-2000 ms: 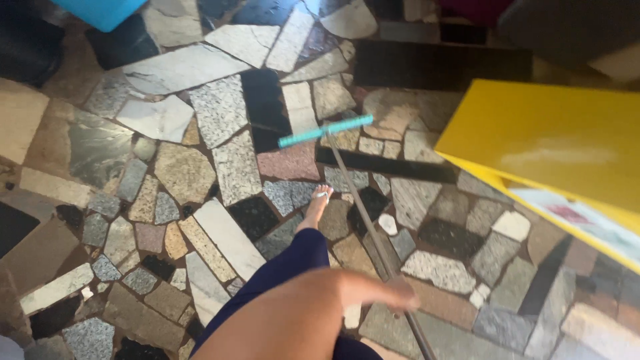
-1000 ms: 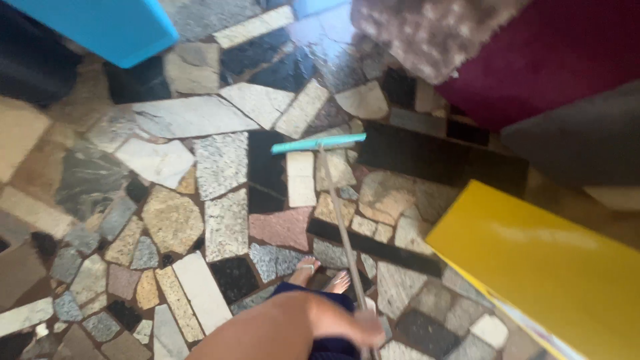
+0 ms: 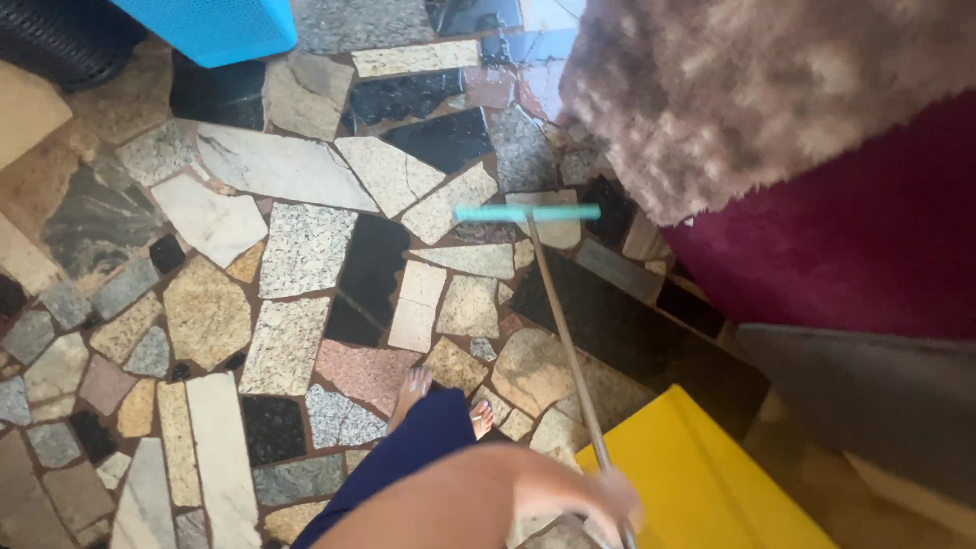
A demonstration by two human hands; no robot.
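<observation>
My left hand (image 3: 619,499), blurred, is closed around the long thin handle (image 3: 568,339) of what looks like a floor squeegee, near the bottom of the view. From there the handle runs up and slightly left to a narrow turquoise head (image 3: 526,213) lying across the stone floor. My left forearm reaches across from the lower left, over a dark blue garment (image 3: 412,442). My right hand is out of view. Both bare feet (image 3: 412,385) stand just left of the handle.
The floor is irregular stone pieces (image 3: 206,313), shiny at the top. A yellow box-like object (image 3: 701,480) stands beside my hand. At the right are a shaggy brown textile (image 3: 732,91) and a maroon surface (image 3: 846,229). A blue plastic container (image 3: 221,27) and a black one (image 3: 61,38) are upper left.
The view has shifted, showing more of the shaggy textile. My left hand keeps hold of the handle, and the turquoise head now lies farther right on the floor, nearer the maroon surface.
</observation>
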